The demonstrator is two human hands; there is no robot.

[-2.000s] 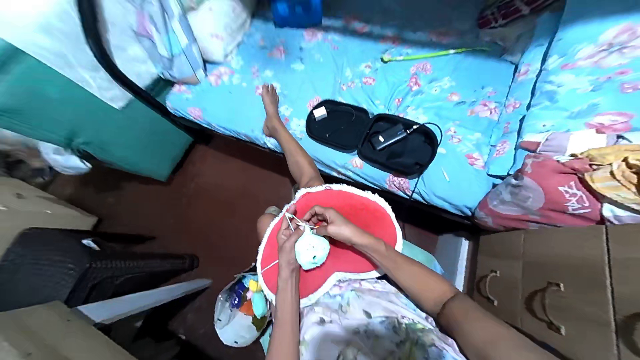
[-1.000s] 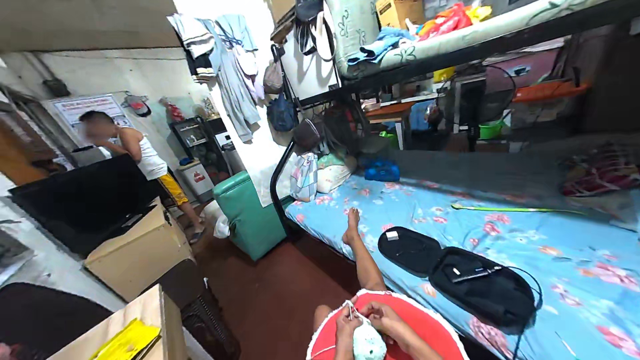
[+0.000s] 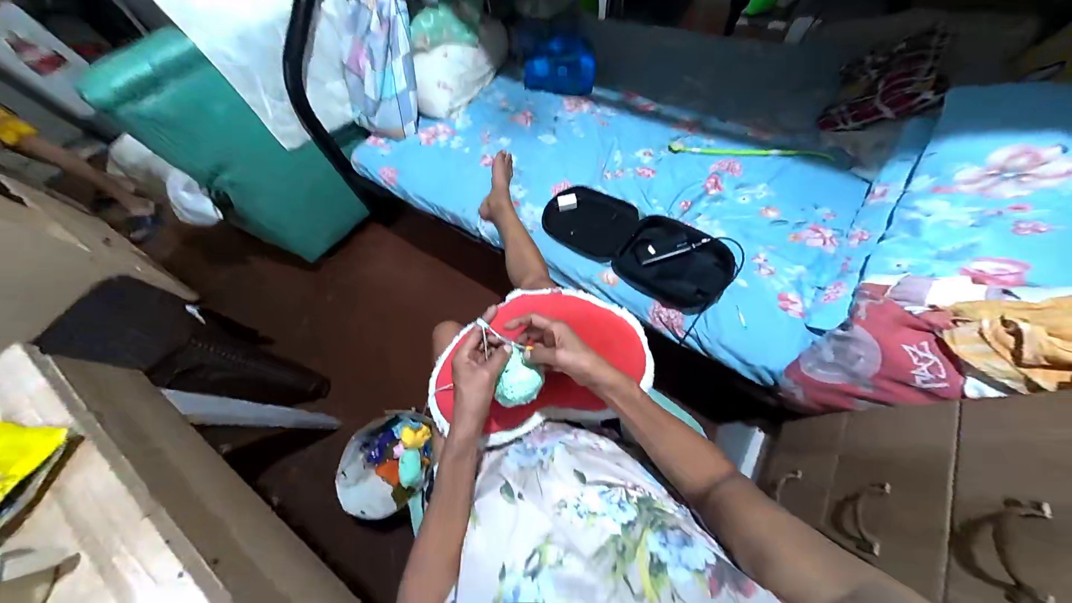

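A red heart-shaped cushion with a fluffy white edge (image 3: 599, 331) lies across my lap. Over it, my left hand (image 3: 479, 368) pinches pale yarn work with a thin needle or hook (image 3: 445, 388) sticking out to the left. My right hand (image 3: 554, 345) grips the other side of the work, its thumb and forefinger close together near a small orange tip. Between and just below both hands rests a mint-green piece of crochet or knitting (image 3: 519, 383). The fingers hide much of the stitches and the tool.
A round container (image 3: 356, 481) of coloured yarn stands on the floor at lower left. An open black zip case (image 3: 590, 224) with a cable lies on the flowered bed (image 3: 754, 276). Brown drawers (image 3: 888, 477) are at right, a black chair (image 3: 167, 343) at left. Part of another person shows far left.
The view swung up across the room, then back down. Both hands stay over the cushion with the yarn work between them.
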